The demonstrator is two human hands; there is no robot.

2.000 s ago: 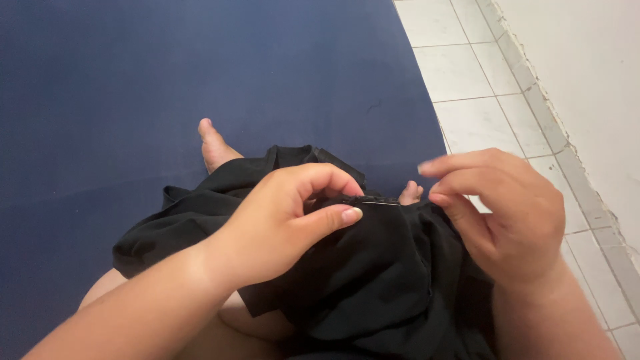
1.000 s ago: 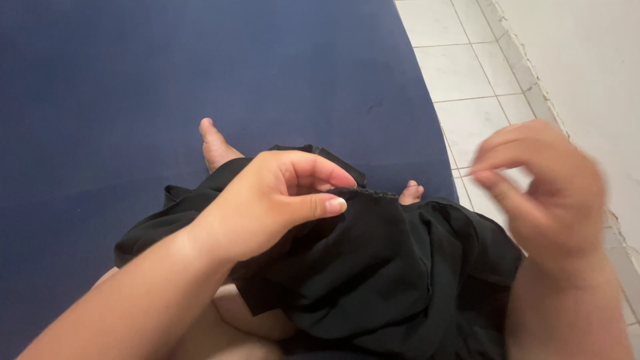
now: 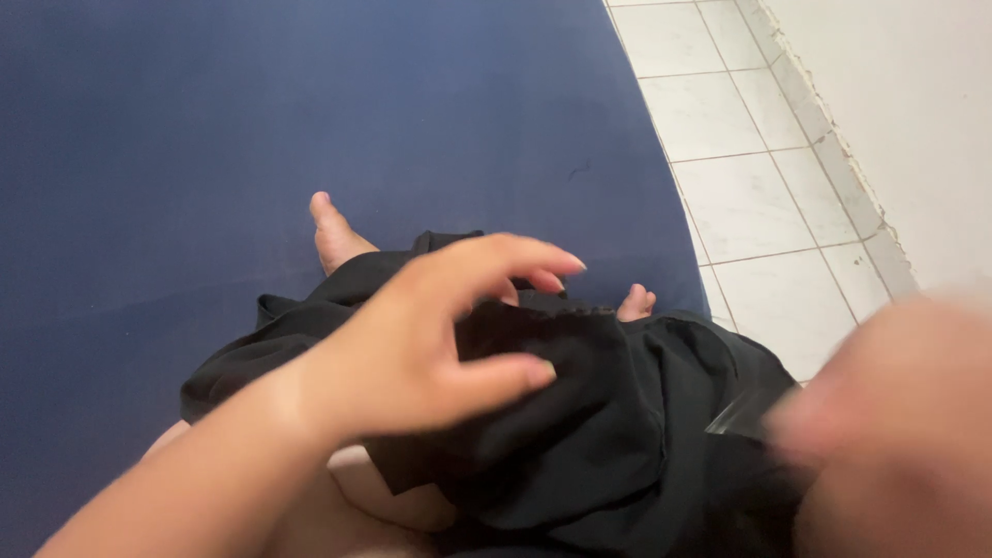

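Black fabric [image 3: 573, 418] lies bunched across my lap, with a rough stitched edge running along its top. Over its upper left part is my left hand [image 3: 457, 333], thumb and fingers spread apart and nothing held between them. My right hand [image 3: 876, 418] is strongly blurred at the right, beside the fabric. A thin, shiny, blurred needle [image 3: 736, 412] points left from its fingertips, over the dark folds. Whether a thread runs from it cannot be seen.
My bare feet show beyond the fabric, on a blue covered surface [image 3: 387, 116]. A dark bit of thread [image 3: 579, 169] lies on that surface. To the right are white floor tiles [image 3: 736, 178] and a pale wall [image 3: 914, 116] with a chipped lower edge.
My left hand, pinching the fabric edge before, has let go and spread its fingers. My right hand has moved right from the edge, then down towards the lower right.
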